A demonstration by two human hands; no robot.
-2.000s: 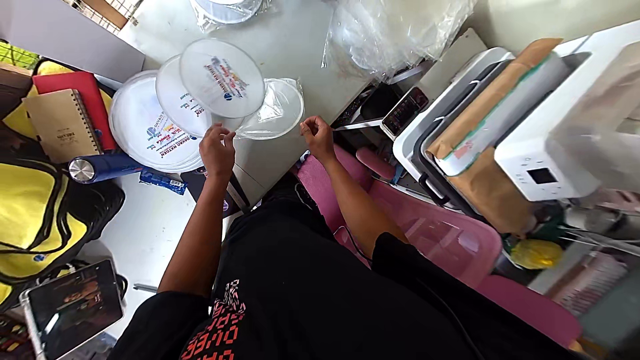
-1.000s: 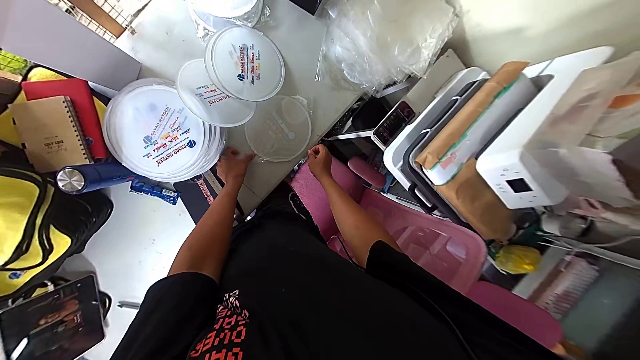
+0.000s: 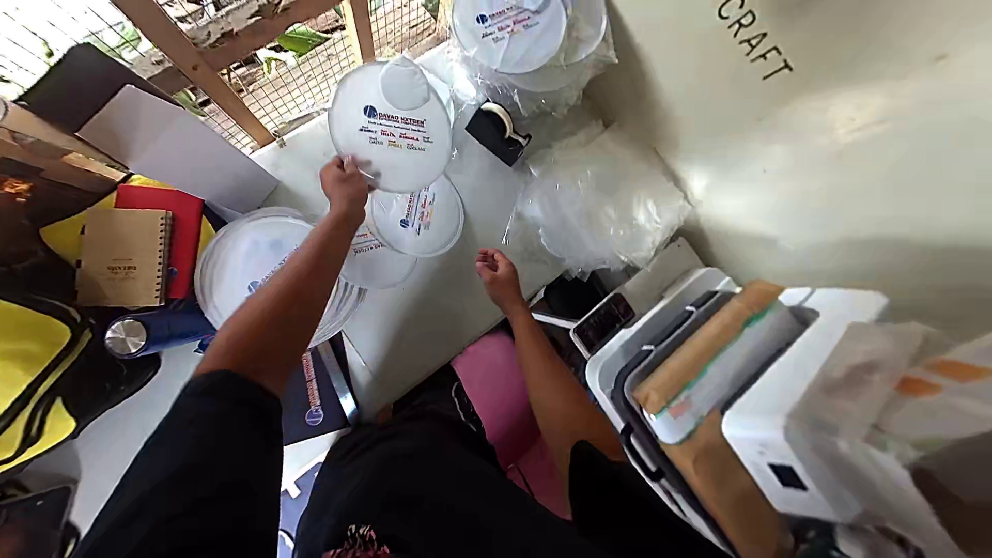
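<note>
My left hand point(image 3: 346, 184) grips the lower edge of a round white printed disc point(image 3: 390, 128), raised over the table, with a pale rounded shape at its top. Beneath and beside it lie two more round printed discs, one point(image 3: 418, 215) overlapping the other point(image 3: 378, 263). A stack of round white discs point(image 3: 252, 248) sits at the left, partly behind my left forearm. My right hand point(image 3: 498, 275) hovers at the table's near right edge with fingers curled, and nothing shows in it. Clear plastic bags point(image 3: 601, 201) lie to its upper right.
A black tape dispenser point(image 3: 498, 133) and bagged discs point(image 3: 515, 35) stand at the back. Notebooks point(image 3: 122, 260) and a blue bottle point(image 3: 159, 333) lie left. A phone point(image 3: 603, 322) and a white printer-like machine point(image 3: 806, 434) are at right; wire mesh point(image 3: 291, 70) borders the table's far side.
My left hand has moved forward from beside the disc stack and now holds a printed disc up. The clear round piece between my hands a second ago no longer lies there. The view has shifted.
</note>
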